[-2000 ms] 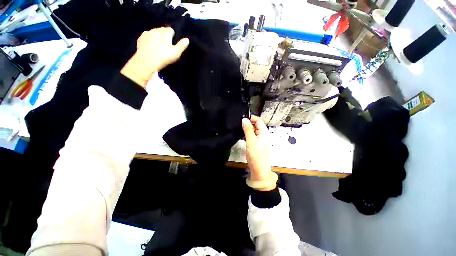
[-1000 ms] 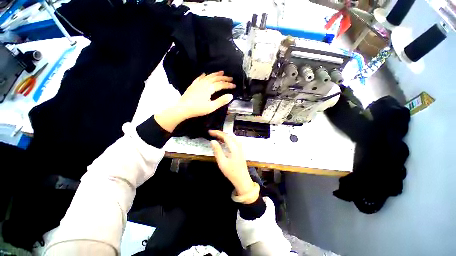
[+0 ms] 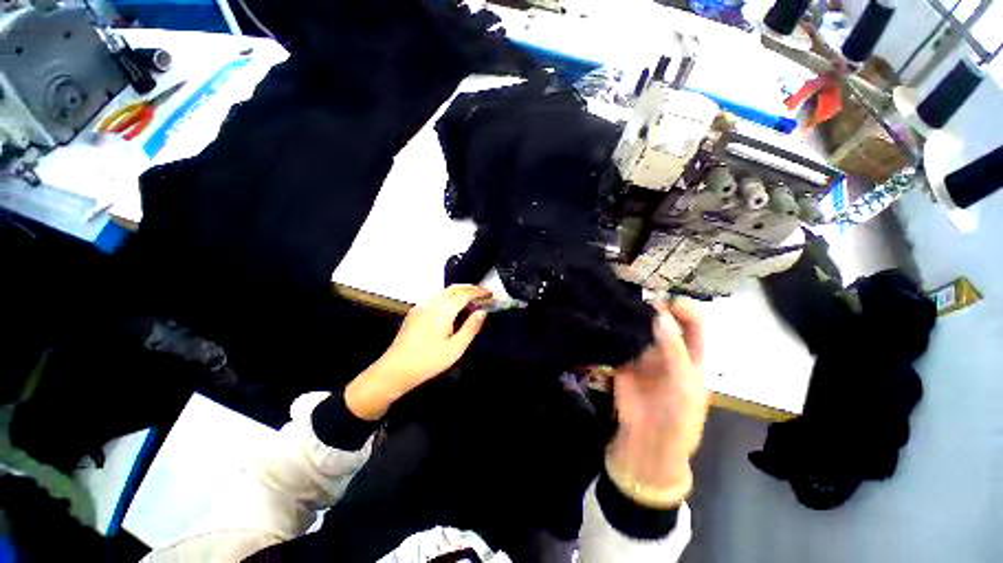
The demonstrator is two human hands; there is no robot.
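A black garment piece (image 3: 539, 209) with small shiny dots lies on the white table in front of and left of the overlock machine (image 3: 704, 203), its near end over the table's front edge. My left hand (image 3: 431, 339) holds the cloth's left near edge between thumb and fingers. My right hand (image 3: 663, 396), slightly blurred, is at the cloth's right near end, below the machine head, and appears to pinch it. The cloth at the presser foot area is partly hidden by the machine head.
A large black garment pile (image 3: 275, 143) lies on the table at left. Orange-handled scissors (image 3: 130, 118) lie by a grey machine (image 3: 61, 72) at far left. A black bundle (image 3: 869, 385) hangs off the table's right end by the wall. Black thread cones (image 3: 948, 94) stand upper right.
My left hand has moved from on top of the cloth down to its near edge. My right hand has moved right. The cloth has spread toward the table's front edge, and the view has shifted left.
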